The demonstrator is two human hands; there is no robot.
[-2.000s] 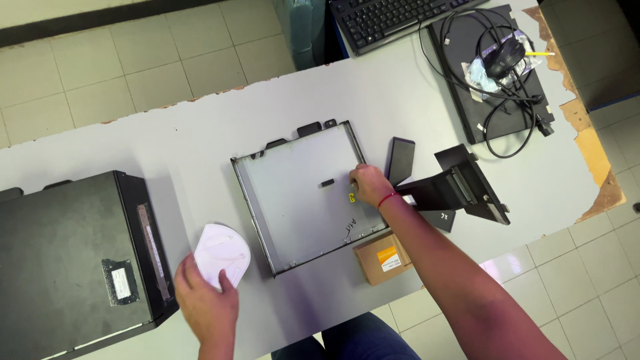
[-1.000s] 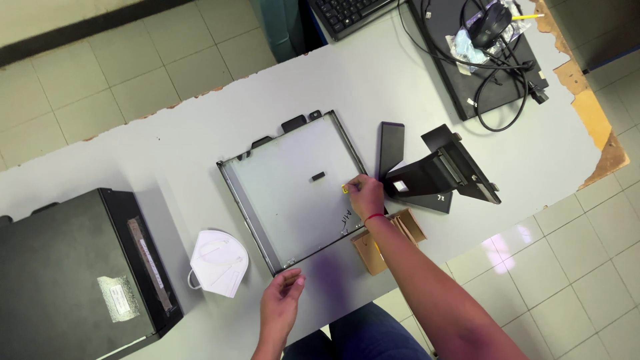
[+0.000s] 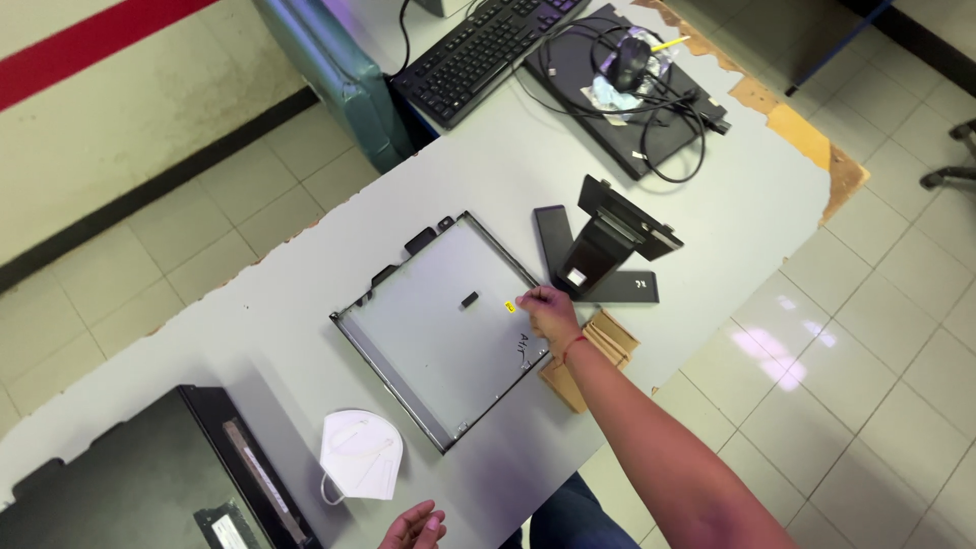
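Note:
A metal computer side panel (image 3: 435,343) lies with its inner face up on the table. My right hand (image 3: 550,314) is over its right edge, fingertips pinched beside a small yellow sticker (image 3: 509,306); whether they hold anything cannot be seen. A small black piece (image 3: 470,300) lies on the panel. My left hand (image 3: 415,528) is at the bottom edge of the view, fingers apart, holding nothing. A white face mask (image 3: 361,455) lies just above it, left of the panel.
A black computer case (image 3: 114,480) stands at lower left. Right of the panel are a black monitor stand (image 3: 598,252) and a brown cardboard box (image 3: 568,385). Farther back lie a keyboard (image 3: 488,57) and a black flat computer (image 3: 579,91) with cables and a mouse (image 3: 630,65) on top.
My left hand has let go of the face mask, touched the panel's near corner, and moved off it. My right hand stays near the yellow sticker. The view has shifted.

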